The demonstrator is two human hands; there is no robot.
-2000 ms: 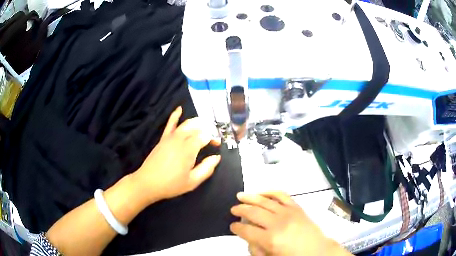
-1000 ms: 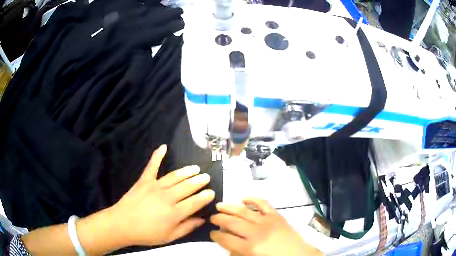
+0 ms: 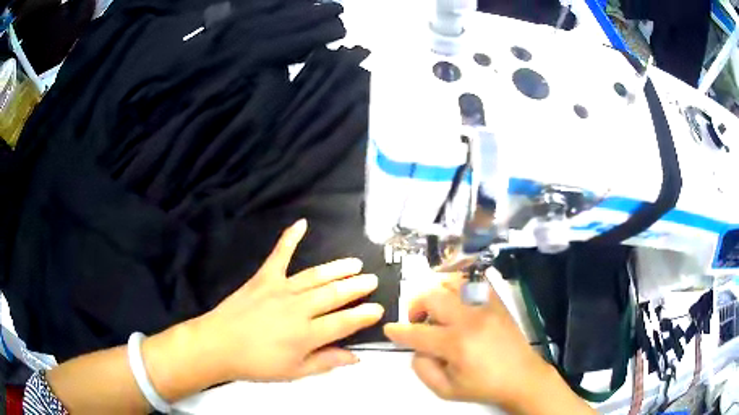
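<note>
The black garment fabric (image 3: 202, 178) lies spread and gathered left of the needle, with a small white mark near its far end. Its straight right edge runs from the presser foot (image 3: 395, 250) toward my body. My left hand (image 3: 284, 320) lies flat on the fabric with its fingers apart, holding nothing. My right hand (image 3: 470, 344) is just right of the edge, near the foot, with bent fingers; one fingertip touches the fabric edge. Whether it pinches the cloth cannot be told. The needle is too blurred to make out.
The white sewing machine head (image 3: 421, 121) with a blue stripe stands above and right of the fabric. A black strap (image 3: 666, 154) crosses its arm. A black pouch (image 3: 598, 316) with a green cord hangs below. Black-and-white scraps (image 3: 672, 332) are at the right.
The fabric's near end has moved up toward the foot. My right hand has moved forward, closer to the needle. My left hand stays spread on the cloth. The camera view has shifted.
</note>
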